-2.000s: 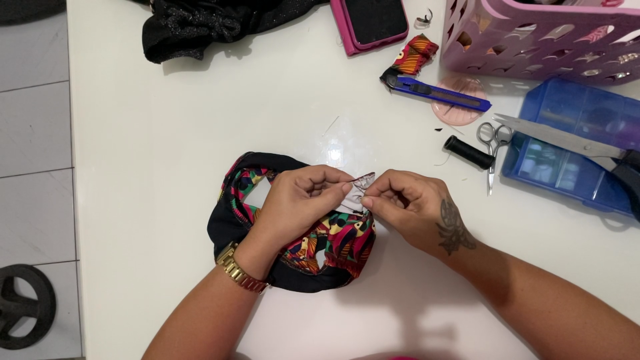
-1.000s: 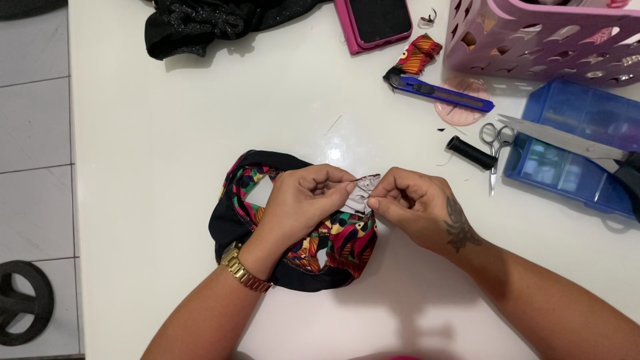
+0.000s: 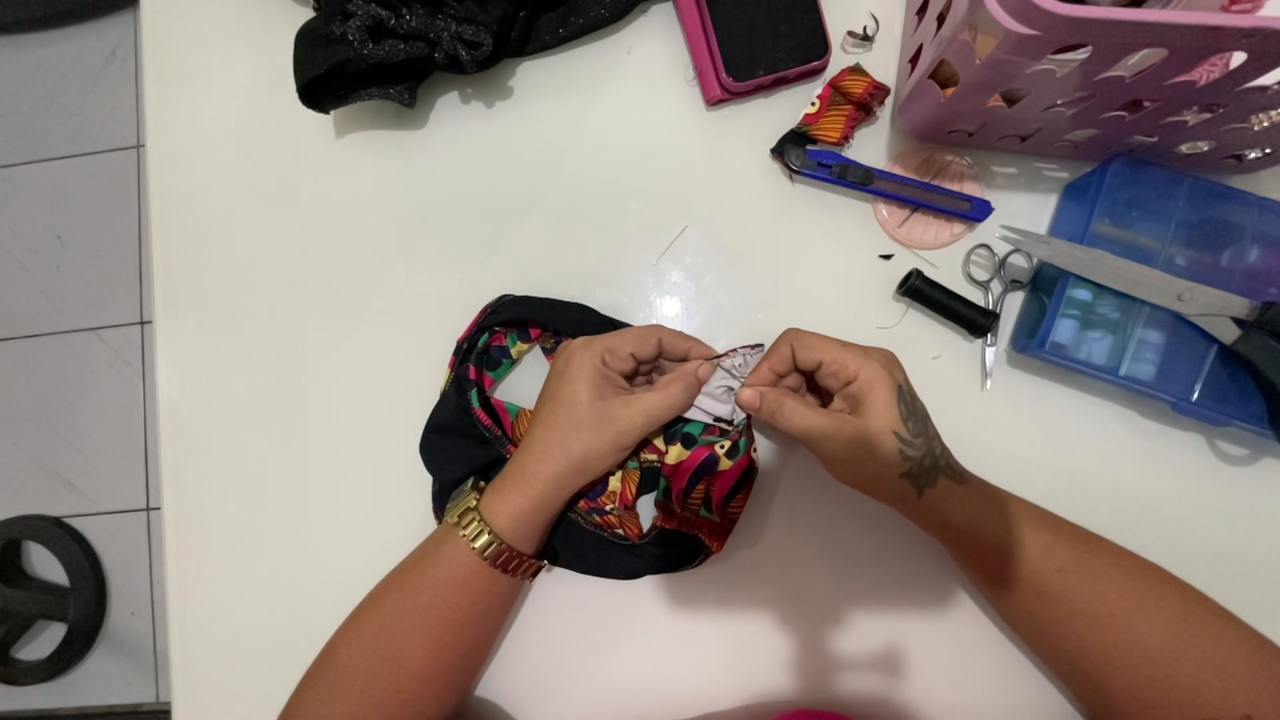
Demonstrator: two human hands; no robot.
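A fabric garment [image 3: 710, 480], black with a colourful patterned part, lies bunched on the white table. My left hand [image 3: 630, 390] rests over it and pinches the edge of its pale, gathered underside [image 3: 718, 395] between thumb and forefinger. Just to the right, my right hand [image 3: 820, 400] pinches the other side of that same pale cloth. The fingertips of both hands are a short way apart, with the gathered edge between them. Whether a needle is held in the fingers cannot be told. The garment's part beneath my left hand is hidden.
At the right are a black thread spool [image 3: 947, 302], small scissors [image 3: 990, 300], large scissors [image 3: 1150, 275] on a blue organizer box [image 3: 1120, 350], and a blue utility knife [image 3: 890, 187]. Behind are a pink basket [image 3: 1050, 90], a phone [image 3: 765, 40] and black cloth [image 3: 400, 50].
My right hand has shifted slightly to the right from the left hand, and more of the pale cloth shows between them. The left hand has barely moved.
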